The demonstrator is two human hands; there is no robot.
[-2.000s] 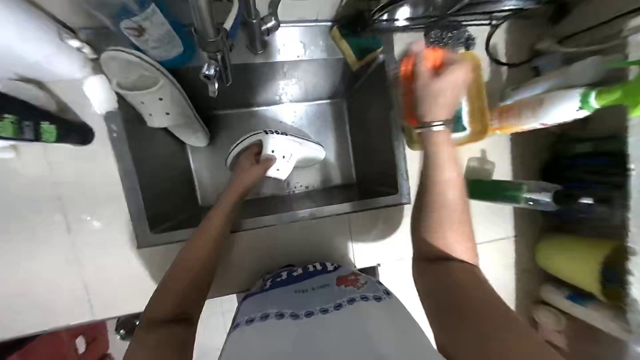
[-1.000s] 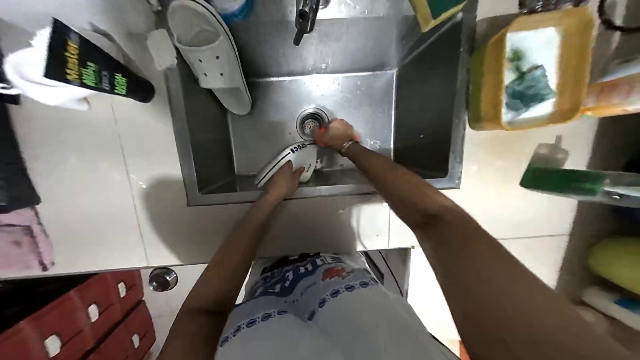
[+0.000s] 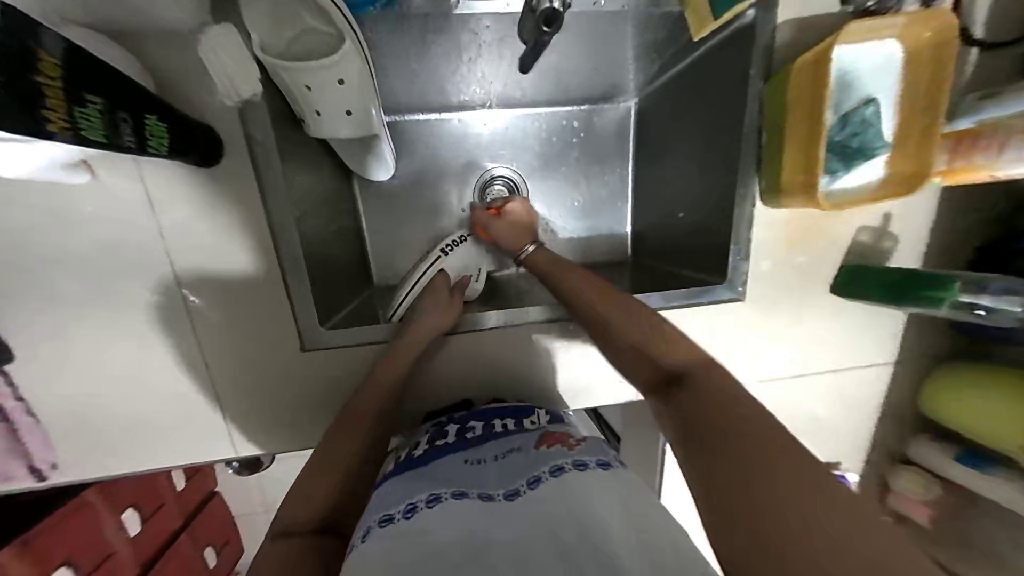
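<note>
In the steel sink, my left hand (image 3: 436, 304) grips a white Crocs slide (image 3: 462, 258), tilted on its side near the front wall. My right hand (image 3: 506, 226), with a bracelet at its wrist, is closed around a small orange object (image 3: 482, 233) at the slide's upper end, just below the drain (image 3: 501, 184). Most of the orange object is hidden by the fingers; it may be a brush. The second white slide (image 3: 324, 88) leans over the sink's left rim, its lower end inside the basin.
A faucet (image 3: 541, 28) hangs over the back. Right of the sink stand a yellow container (image 3: 788, 136) with a dark green cloth or pad in it and a green-handled brush (image 3: 896, 286). A black tube (image 3: 96, 96) and a white brush head (image 3: 230, 64) are at left.
My right hand has come from above the yellow container down into the sink, beside the held slide. That slide has moved toward the front wall and tilted in my left hand. The view has moved closer.
</note>
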